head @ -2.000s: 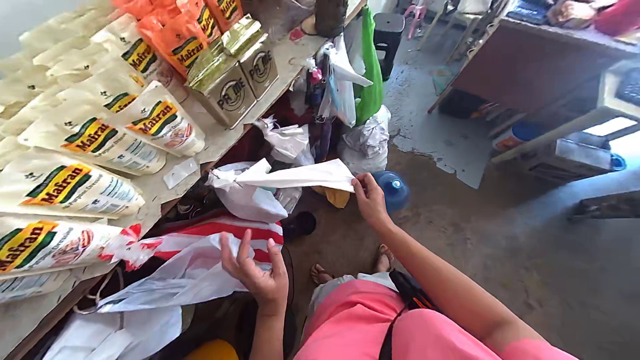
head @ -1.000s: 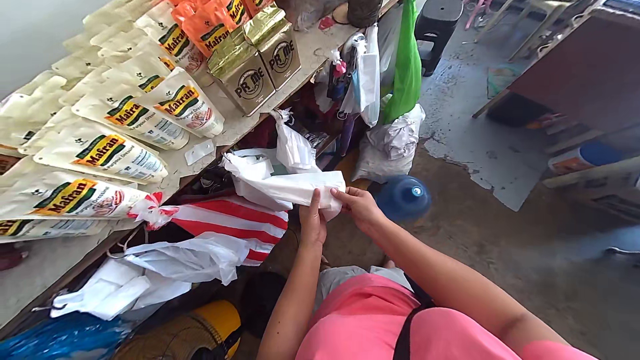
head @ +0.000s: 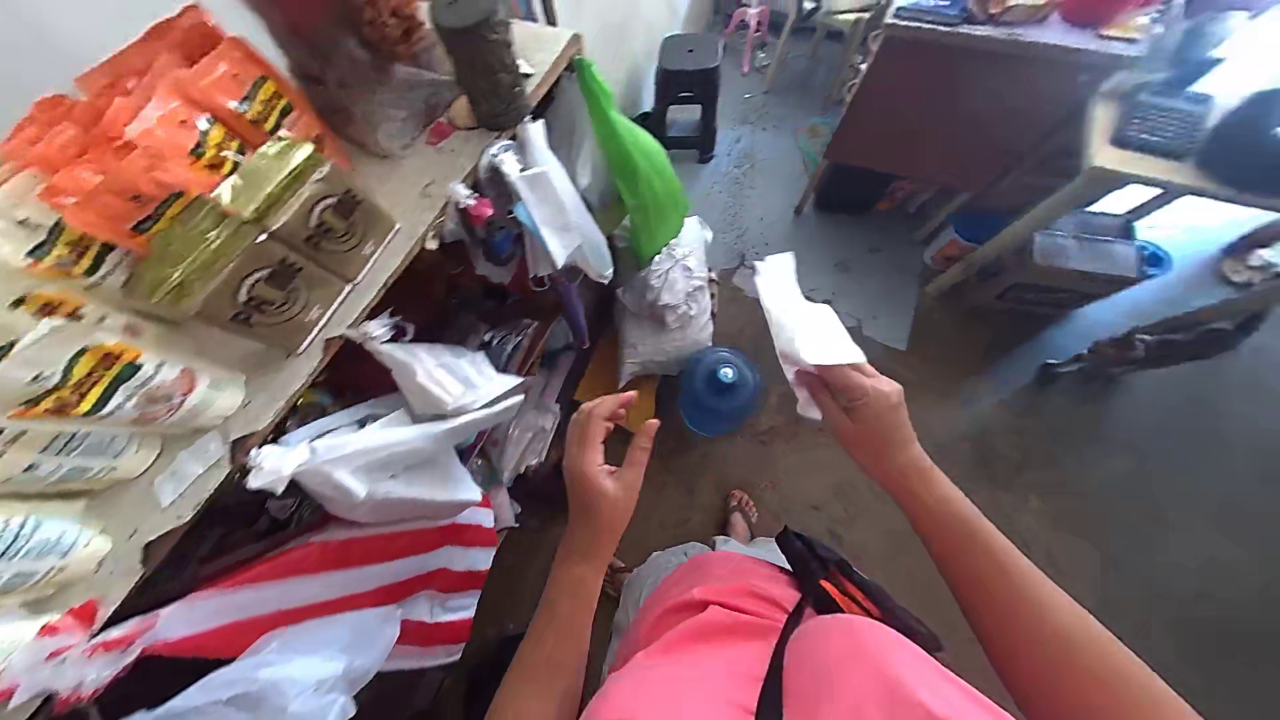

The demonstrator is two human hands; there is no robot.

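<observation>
My right hand (head: pixel 862 412) pinches the lower end of a white plastic bag (head: pixel 795 320), which stands up from my fingers above the floor. My left hand (head: pixel 606 470) is apart from it, thumb and fingers spread with nothing between them. Left of my left hand, bunches of white plastic bags (head: pixel 385 465) hang at the shelf's edge, above a red-and-white striped bag (head: pixel 350 590). Just beyond my hands, a blue water bottle (head: pixel 720 390) is on the floor beside a filled whitish sack (head: pixel 668 300).
The shelf (head: pixel 395 190) at left bears white pouches (head: pixel 120 375), orange pouches (head: pixel 180 120) and brown packs (head: pixel 275 295). A green bag (head: pixel 635 165) hangs at its far end. A black stool (head: pixel 688 90) is farther back. A desk (head: pixel 970 100) and a blue tub (head: pixel 975 230) are at right.
Both hands were together on the white bag one second ago. Now my left hand is off it, and my right hand holds the bag farther right. The view has shifted.
</observation>
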